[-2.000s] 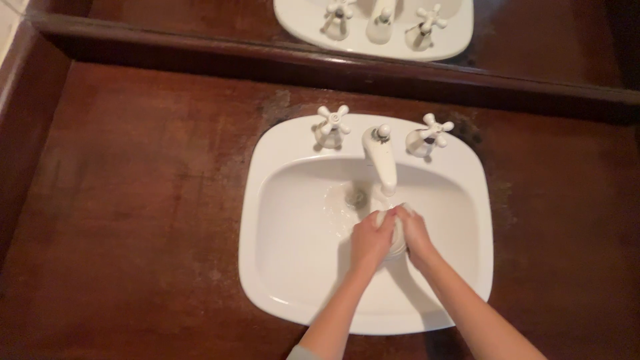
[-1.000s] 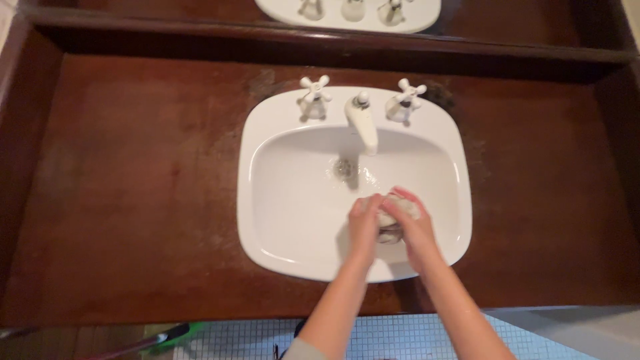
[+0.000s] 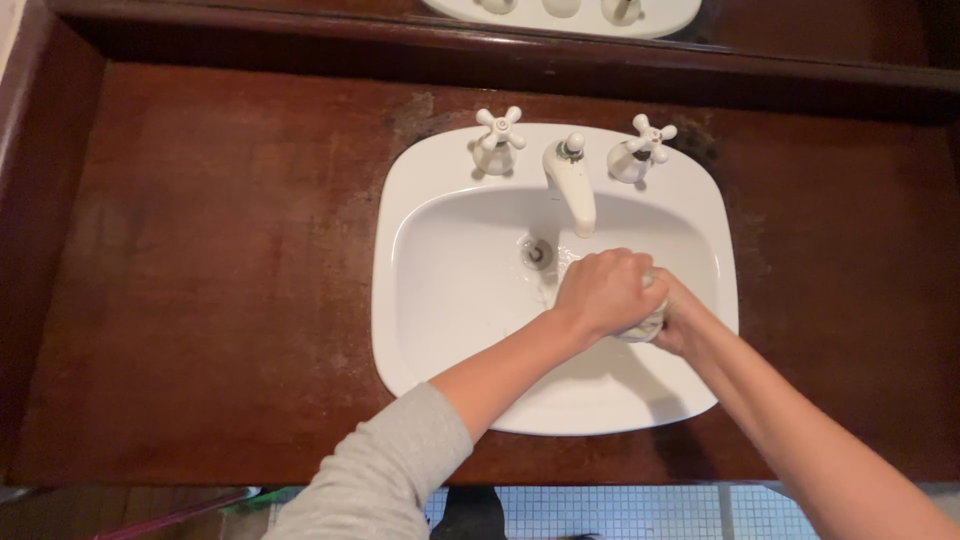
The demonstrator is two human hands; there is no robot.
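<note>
Over the right part of a white washbasin (image 3: 465, 300), my two hands are closed together on a wet, pale cloth (image 3: 643, 328). My left hand (image 3: 609, 291) lies across the top of it, knuckles toward the faucet. My right hand (image 3: 675, 307) grips it from the right side, its fingers partly hidden. The cloth bulges out below and between the hands. The white faucet spout (image 3: 579, 196) ends just above my left hand. Water glistens in the basin between the drain (image 3: 535, 253) and my left hand.
White cross handles stand on the basin's rim, one left (image 3: 499, 139) and one right (image 3: 641, 148) of the spout. A dark wooden counter (image 3: 225, 262) surrounds the basin, with a raised ledge (image 3: 337, 49) and a mirror behind. A purple pole (image 3: 180, 514) lies low at the left, near the tiled floor (image 3: 637, 510).
My left hand has turned over the top of the cloth, its forearm now slanting in from the left. Both hands stay closed on the cloth. The view has shifted.
</note>
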